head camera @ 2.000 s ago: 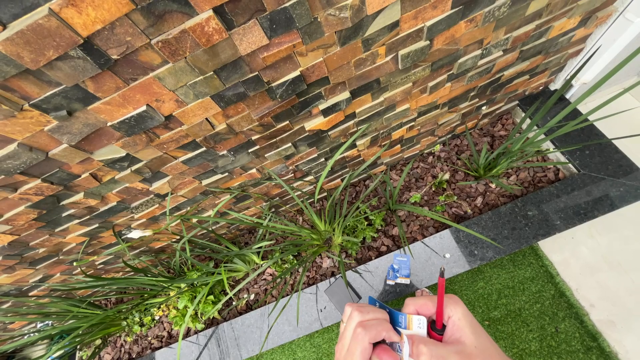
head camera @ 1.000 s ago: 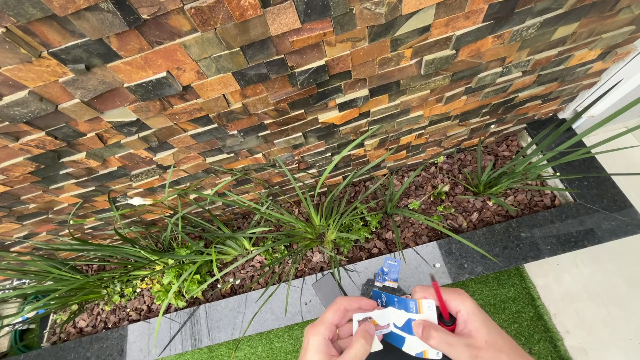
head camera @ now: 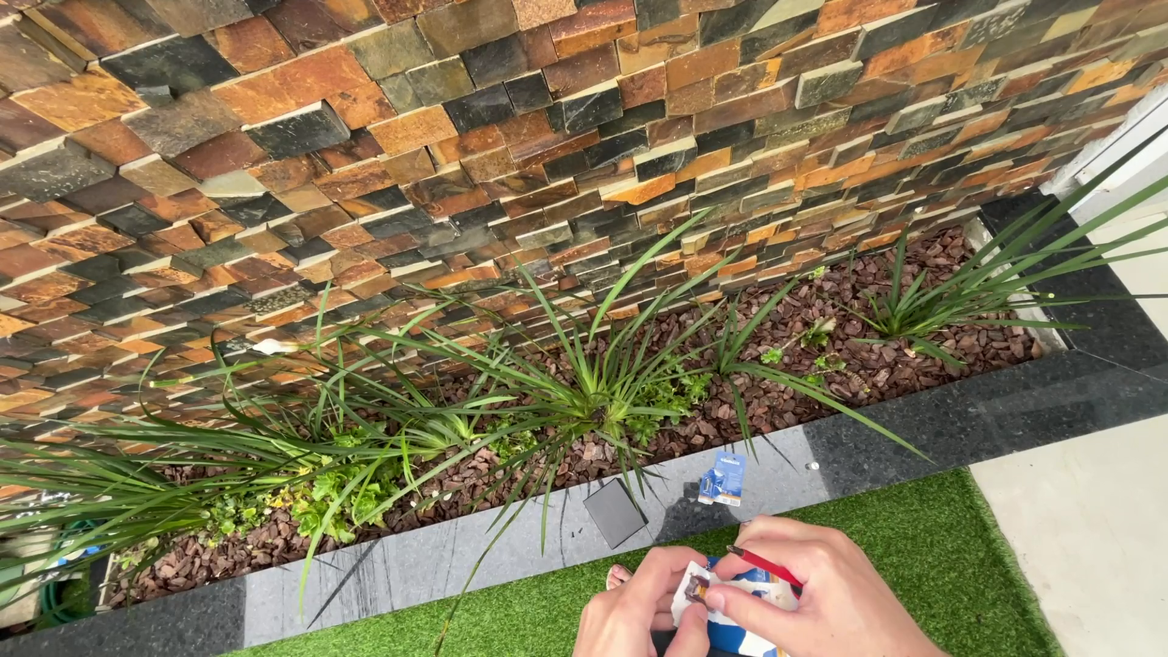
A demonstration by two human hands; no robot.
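Observation:
My left hand holds the left edge of a blue and white cardboard package, torn at one end. My right hand grips the package's other side, and a red-handled screwdriver is tucked among its fingers, tip pointing up-left. Between both hands' fingertips is a small dark and orange-brown item, too small to tell. On the granite ledge above the hands lie a blue blister card and a dark grey square piece.
The grey granite kerb borders a planter with bark chips and strappy green plants. Behind stands a split-stone wall. Artificial grass and a pale paved floor lie in front. A green hose is at lower left.
Two seconds ago the screwdriver stood upright in my right hand; now it slants left. Both hands have shifted along the package, whose torn end now faces my left fingertips.

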